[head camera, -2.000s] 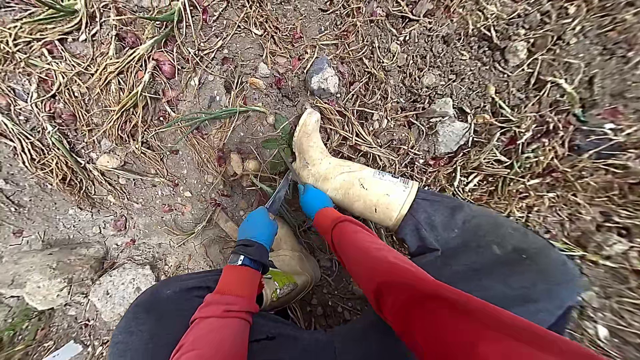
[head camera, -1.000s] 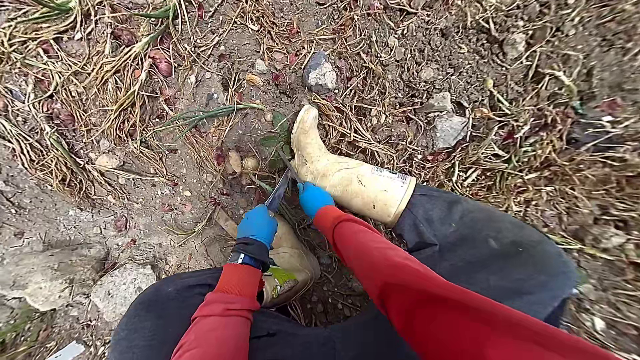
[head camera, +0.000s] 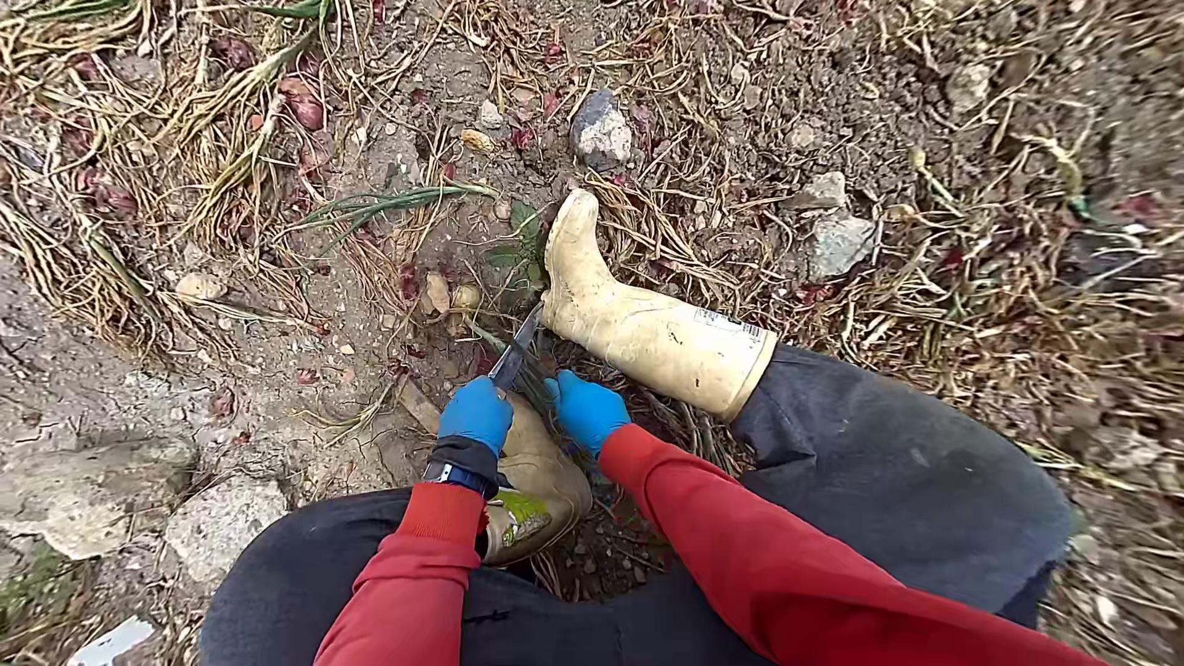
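Note:
My left hand (head camera: 476, 416), in a blue glove, is closed round the handle of a knife (head camera: 518, 348); its blade points up and to the right, its tip by the heel of a cream rubber boot (head camera: 661, 342). Just right of the blade, my right hand (head camera: 589, 410), also gloved in blue, has its fingers curled on some thin green leaves (head camera: 531, 377) that run beside and across the blade. Small pale bulbs (head camera: 465, 298) lie on the soil above the knife. The other boot (head camera: 536, 472) is beneath and between my hands, partly hidden.
Dry stalks with red onions (head camera: 303, 104) cover the ground at the upper left. Stones lie above the upright boot toe (head camera: 601, 131), to its right (head camera: 840, 245) and at the lower left (head camera: 227, 525). Dry stalks and clods spread over the right side. My bent knees frame the work.
My right hand has drawn back a little toward my body, away from the boot's heel. The left hand with the knife has stayed in about the same place.

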